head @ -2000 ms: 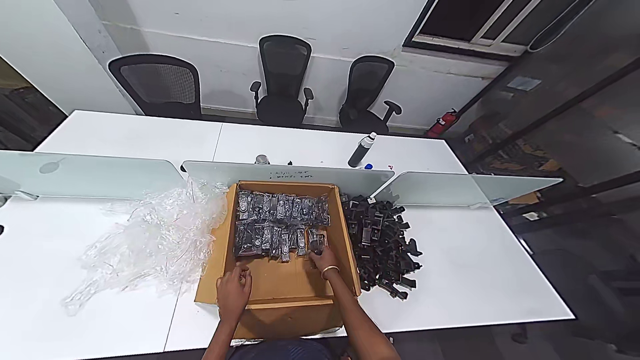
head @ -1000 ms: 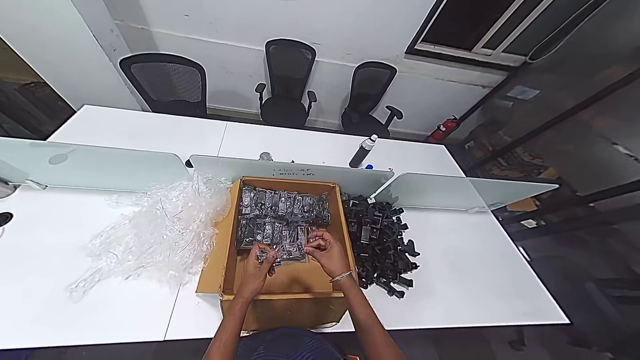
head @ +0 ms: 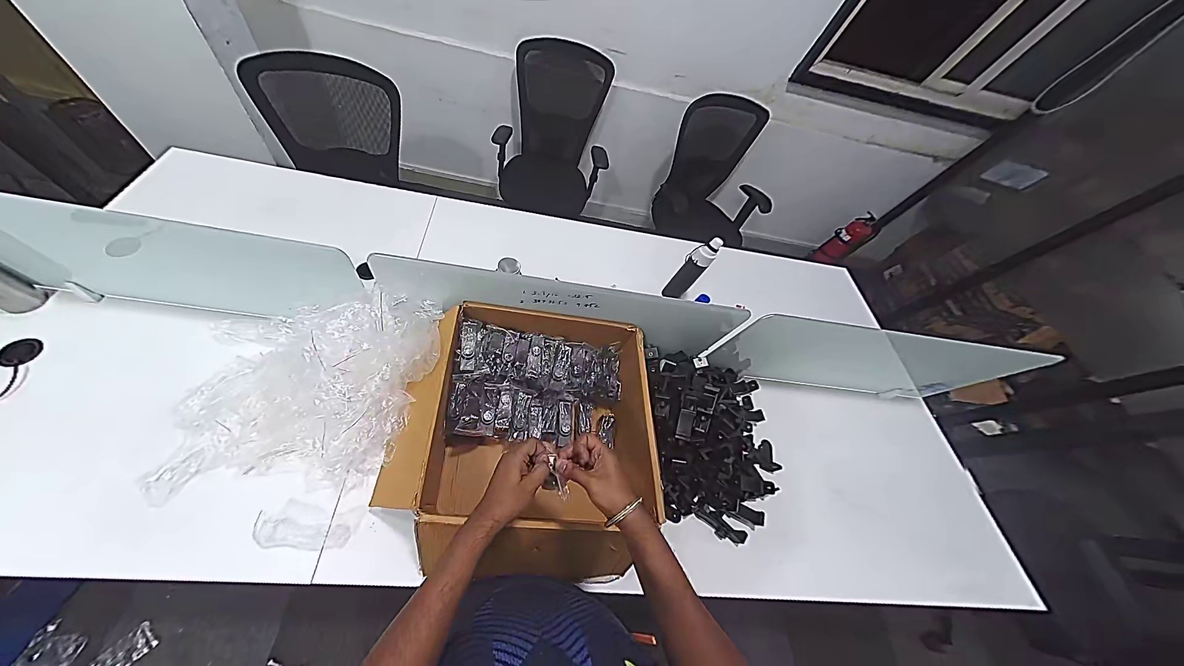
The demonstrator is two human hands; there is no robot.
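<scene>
A cardboard box (head: pixel 539 538) stands open in front of me. Two rows of dark parts in clear plastic bags (head: pixel 532 356) lie in its far half. Over the box's near half, my left hand (head: pixel 518 476) and my right hand (head: pixel 592 472) meet, their fingers pinching a small clear plastic bag (head: pixel 561 483). What the bag contains is mostly hidden by the fingers. To the right of the box is a heap of black plastic parts (head: pixel 708 439). A pile of empty clear plastic bags (head: pixel 314 388) spreads to its left.
Behind the box, a frosted glass divider (head: pixel 555 289) crosses the white table (head: pixel 860 490). A dark bottle with a white cap (head: pixel 692 268) is beyond it. Several black mesh chairs (head: pixel 555 111) line the far side. A dark round object (head: pixel 20 351) sits at the far left.
Both hands have come together from their places apart two seconds ago. Since one second ago they have drawn back from the bagged rows towards me, with a small bag between them.
</scene>
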